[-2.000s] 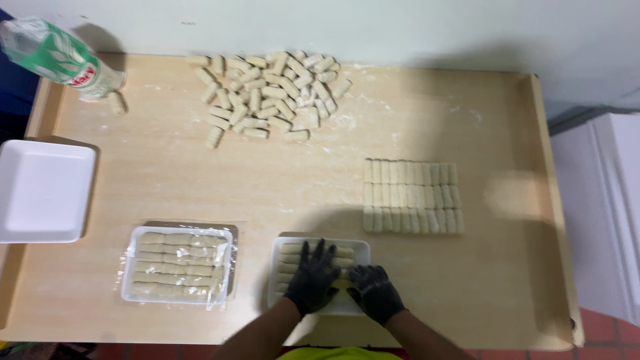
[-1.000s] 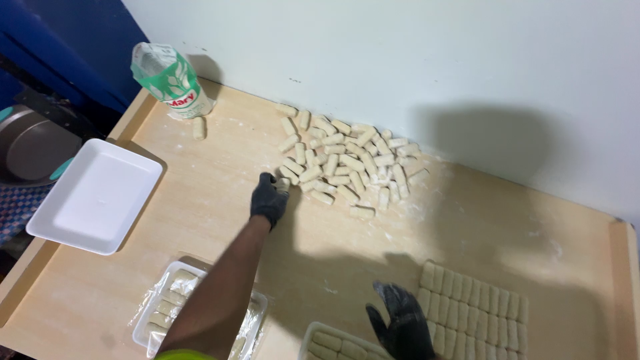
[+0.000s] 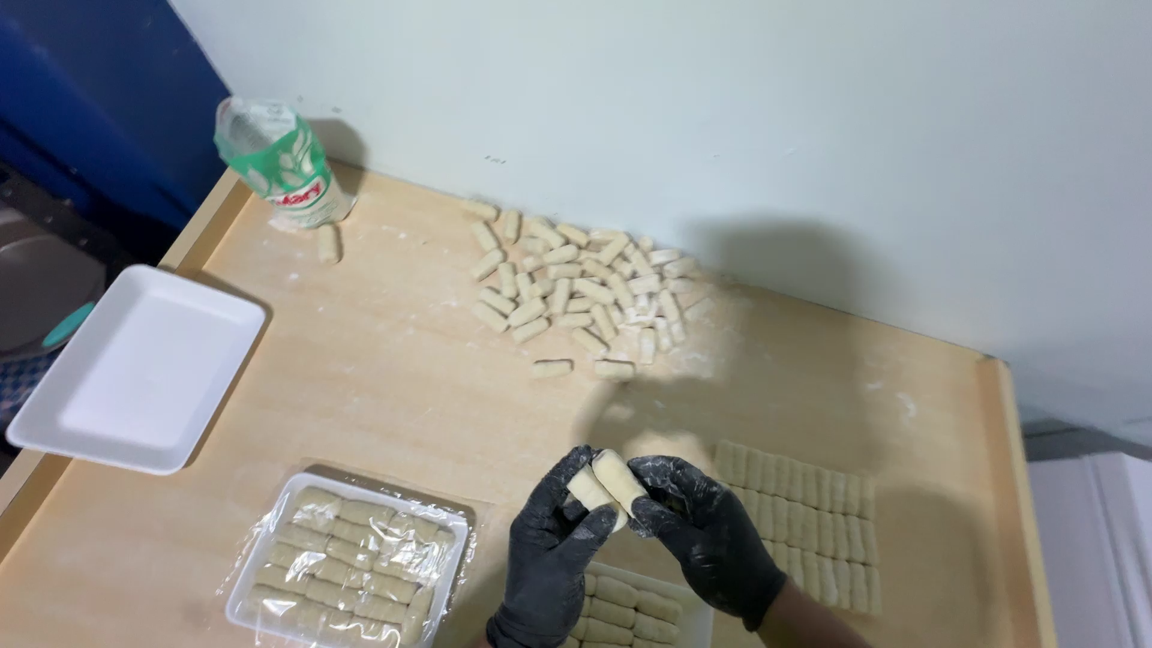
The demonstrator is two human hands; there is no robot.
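Observation:
Both my hands wear black gloves dusted with flour and meet above the board's lower middle. My left hand [image 3: 553,549] grips a pale dough roll [image 3: 589,490], and my right hand [image 3: 711,531] pinches a second dough roll [image 3: 617,477] right against it. Below them, partly covered by my hands, a white foam tray [image 3: 697,621] holds rows of rolls. Just right of my right hand, a block of dough rolls [image 3: 810,513] lies in three tight rows. A loose heap of floured rolls [image 3: 576,283] lies farther back, near the wall.
At the lower left is a filled tray under clear film [image 3: 346,567]. A white foam tray [image 3: 148,369] without rolls overlaps the left edge of the wooden board [image 3: 378,396]. An open green and white flour bag [image 3: 292,175] stands at the back left, one roll [image 3: 329,244] beside it.
One second ago my left hand was at the heap's near left side and my right hand was by the block, fingers spread. Now they are together, holding two rolls. The view has shifted.

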